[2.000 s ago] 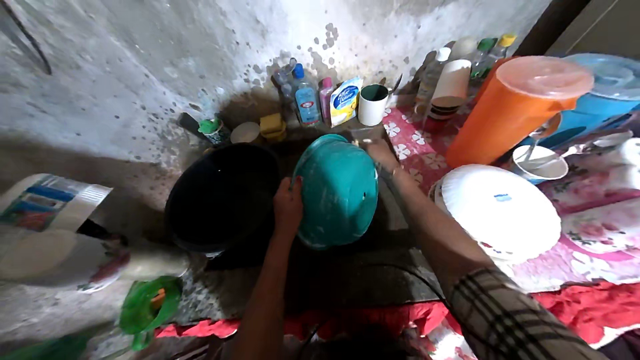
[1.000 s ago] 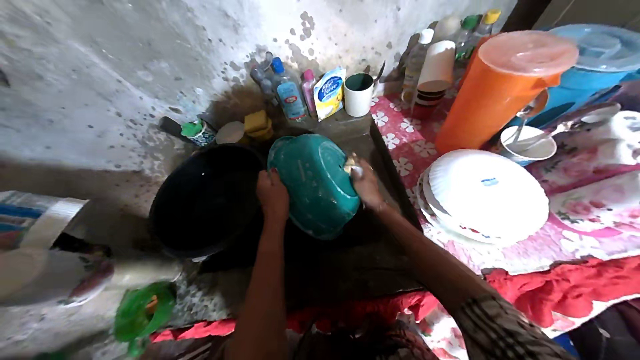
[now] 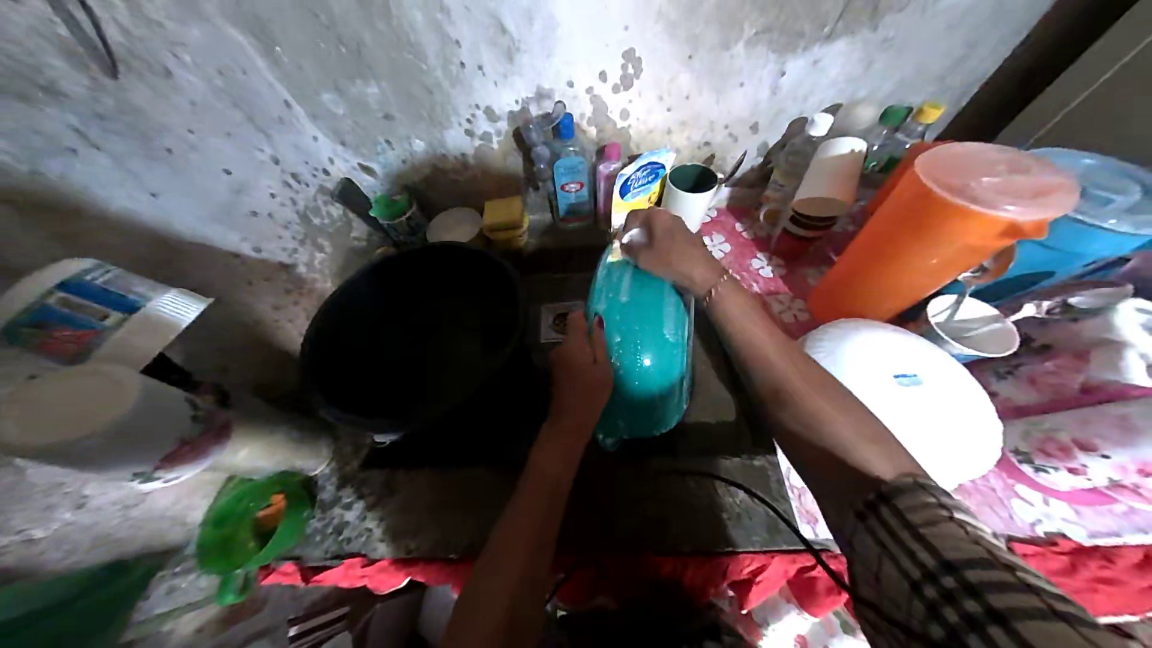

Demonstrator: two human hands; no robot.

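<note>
A green plastic basin [image 3: 641, 351] is tilted on its side over the sink, its wet outer surface facing up and right. My left hand [image 3: 580, 364] grips its left rim. My right hand [image 3: 661, 247] is at the basin's far end, holding a small pale scrubber [image 3: 634, 237] against it. Just left of the basin stands a large black tub [image 3: 414, 333], dark inside. Between the two, a square drain cover [image 3: 560, 321] shows on the sink floor.
Behind the sink stand yellow sponges [image 3: 506, 220], a blue-capped bottle [image 3: 572, 180], a pink bottle [image 3: 607, 180] and a white mug [image 3: 690, 193]. To the right are white plates [image 3: 900, 396] and an orange pitcher [image 3: 936, 234]. A green strainer [image 3: 243, 531] lies at lower left.
The green basin has turned more onto its side. My right hand has moved from the basin's right side to its far end. The drain cover now shows.
</note>
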